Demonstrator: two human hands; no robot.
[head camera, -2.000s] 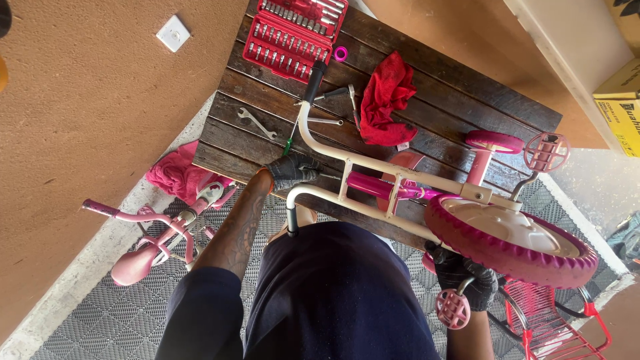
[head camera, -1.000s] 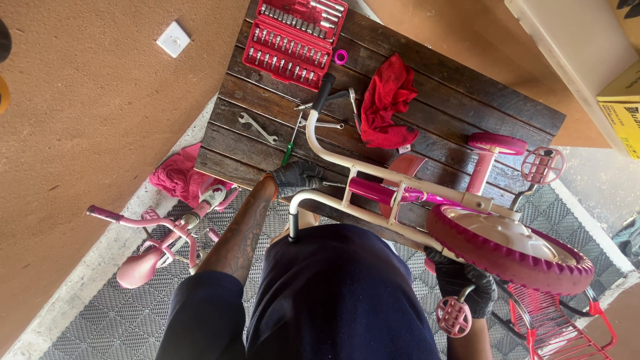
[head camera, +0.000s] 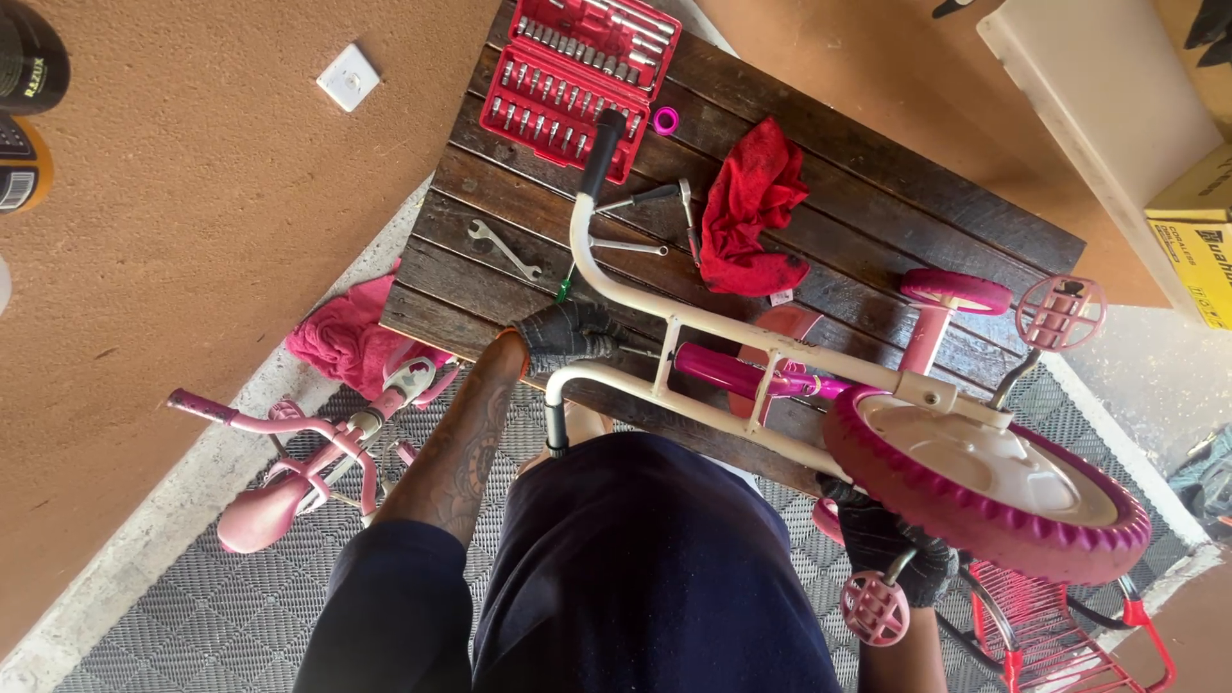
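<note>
A child's bicycle or tricycle frame of white metal tube (head camera: 741, 337) lies over the wooden table's near edge, with a magenta tube (head camera: 717, 369) between its rails. My left hand (head camera: 570, 335), in a dark glove, is closed around a tool whose thin metal shaft points at the frame's crossbar; its handle is hidden. My right hand (head camera: 890, 539), also gloved, grips the frame's underside below the large pink-tyred wheel (head camera: 991, 481), behind a pink pedal (head camera: 875, 608). Its fingers are partly hidden. A green-handled screwdriver (head camera: 565, 289) lies just above my left hand.
On the slatted table (head camera: 452, 207) lie a red socket set (head camera: 577, 87), an open-end wrench (head camera: 503, 248), a combination wrench (head camera: 626, 247), a ratchet (head camera: 689, 221) and a red cloth (head camera: 756, 217). A pink bicycle (head camera: 318, 452) stands at the left, a red rack-like frame (head camera: 1039, 626) at lower right.
The white frame's far tube end has swung down and back up slightly over the socket set. Both hands have stayed in nearly the same places.
</note>
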